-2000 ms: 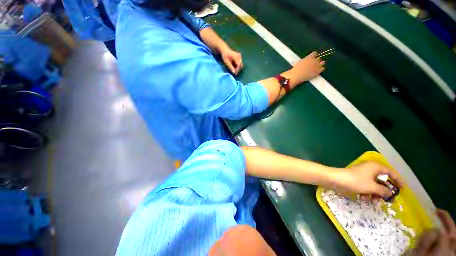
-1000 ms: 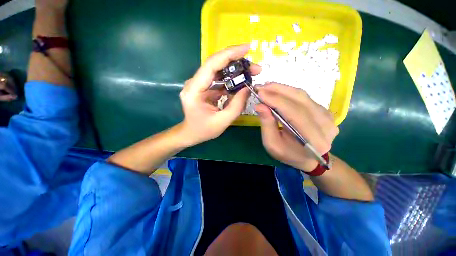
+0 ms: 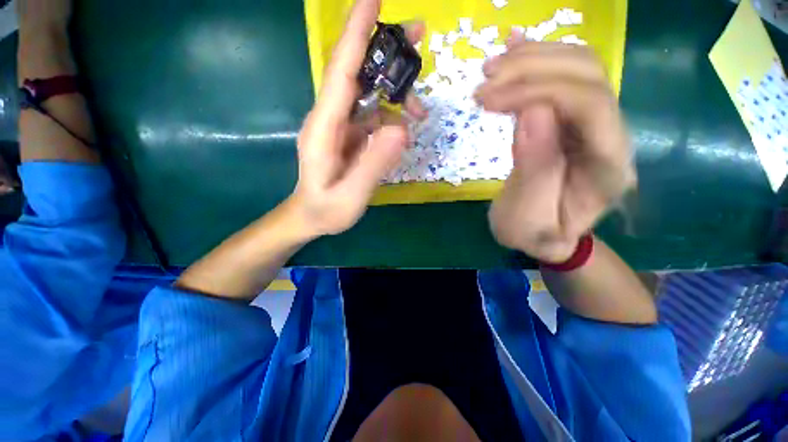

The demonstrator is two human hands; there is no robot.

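My left hand (image 3: 341, 142) holds a small black watch housing (image 3: 390, 62) with shiny parts inside, over the left part of a yellow tray (image 3: 467, 192). My right hand (image 3: 557, 138) is blurred, over the right part of the tray, apart from the housing. Its fingers are curled, and I cannot tell whether it still holds the tweezers. Many small white pads (image 3: 462, 129), some with blue marks, lie heaped in the tray between and behind my hands.
A pale yellow and white sticker sheet (image 3: 760, 104) lies on the green bench at the right. Another person's arm with a dark red wrist band (image 3: 54, 86) is at the far left. Clear blister trays (image 3: 730, 319) stand below the bench edge at the right.
Since one second ago my right hand has moved right and up, away from the housing, and the tweezers no longer show clearly. My left hand and the housing are higher in view.
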